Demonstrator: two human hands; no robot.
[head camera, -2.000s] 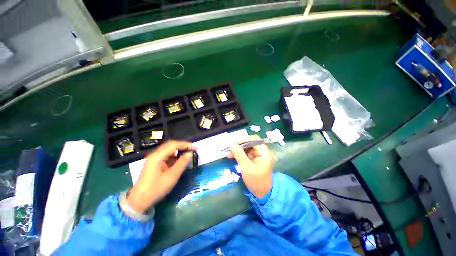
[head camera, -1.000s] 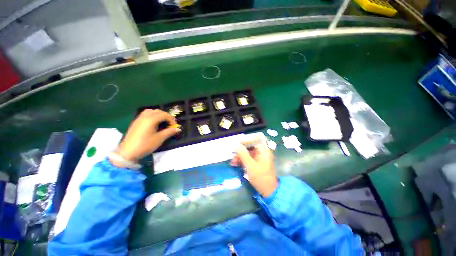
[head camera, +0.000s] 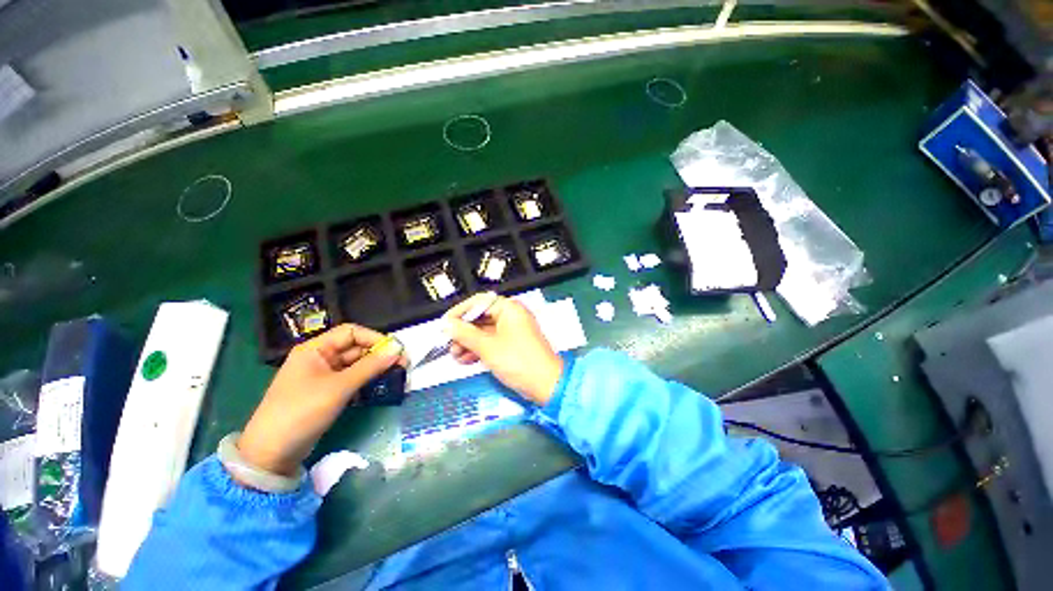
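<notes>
My left hand holds a small dark electronic module with a yellow patch at its top, between thumb and fingers. My right hand holds slim pale tweezers, their tip close to the module; whether they touch it I cannot tell. The black component tray lies behind my hands with modules in its pockets; one front-row pocket, second from left, is empty. A blue-white backing sheet with rows of tiny pieces lies below my hands. A white paper strip lies between sheet and tray, partly hidden by my right hand.
White scraps lie right of the tray. A black box with white paper stands beside a crumpled clear bag. A white packet and blue packet lie left. A blue instrument box stands at far right.
My left hand has come back from the tray towards me with a module, leaving a different pocket empty than two seconds ago. My right hand has moved left, bringing the tweezers to the module.
</notes>
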